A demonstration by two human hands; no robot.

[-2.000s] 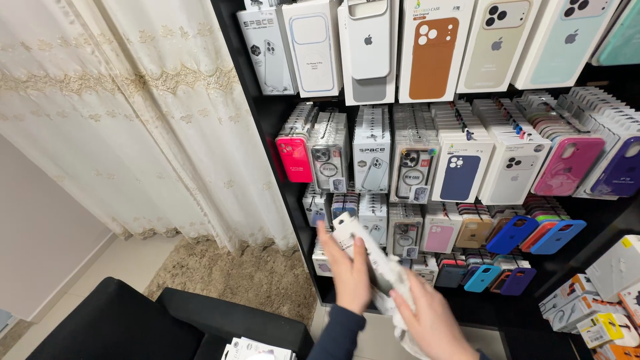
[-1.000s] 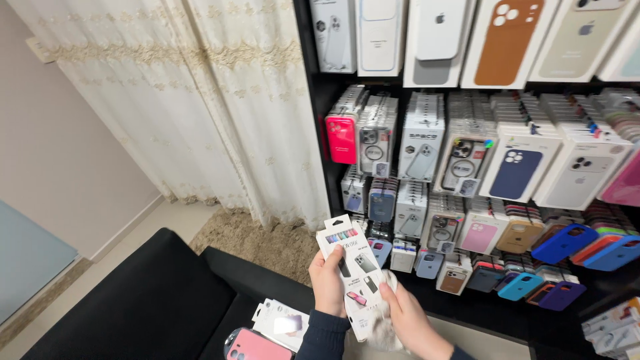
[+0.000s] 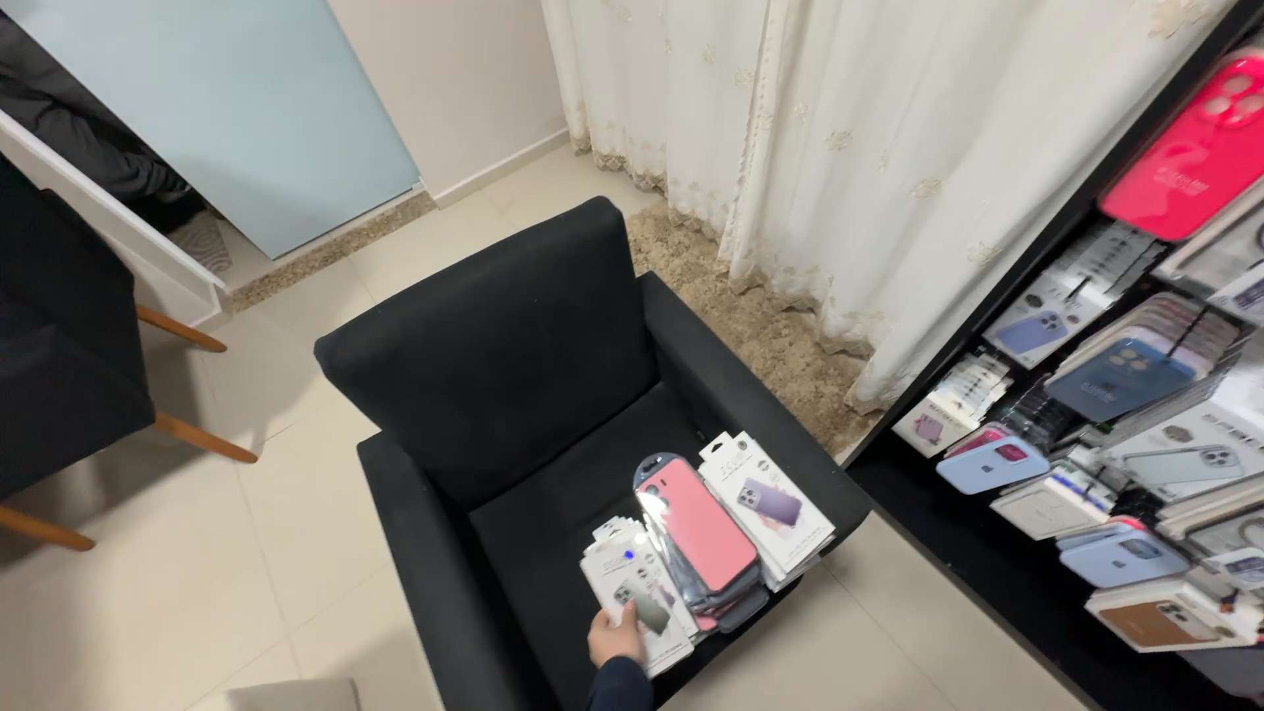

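My left hand point(image 3: 617, 642) reaches in from the bottom edge in a dark sleeve. Its thumb lies on the front of a white phone case box point(image 3: 642, 597), and the fingers are at the box's left edge, partly hidden. The box lies with others like it at the front of a black armchair's seat point(image 3: 573, 484). Just right of them is a pile of packaged phone cases, a pink case point(image 3: 699, 523) on top. Farther right, a stack of white case boxes point(image 3: 770, 509) rests against the armrest. My right hand is out of view.
At right stands a black display rack point(image 3: 958, 553) hung with packaged phone cases. A white curtain point(image 3: 820, 148) falls behind the chair onto a beige shaggy rug point(image 3: 750, 306). Another dark chair point(image 3: 69, 336) with wooden legs is at left, near a light blue panel point(image 3: 237, 109).
The view has swung left and down from the rack to the armchair. Both hands held white packaging in front of the rack earlier; now my left hand is at the boxes on the seat.
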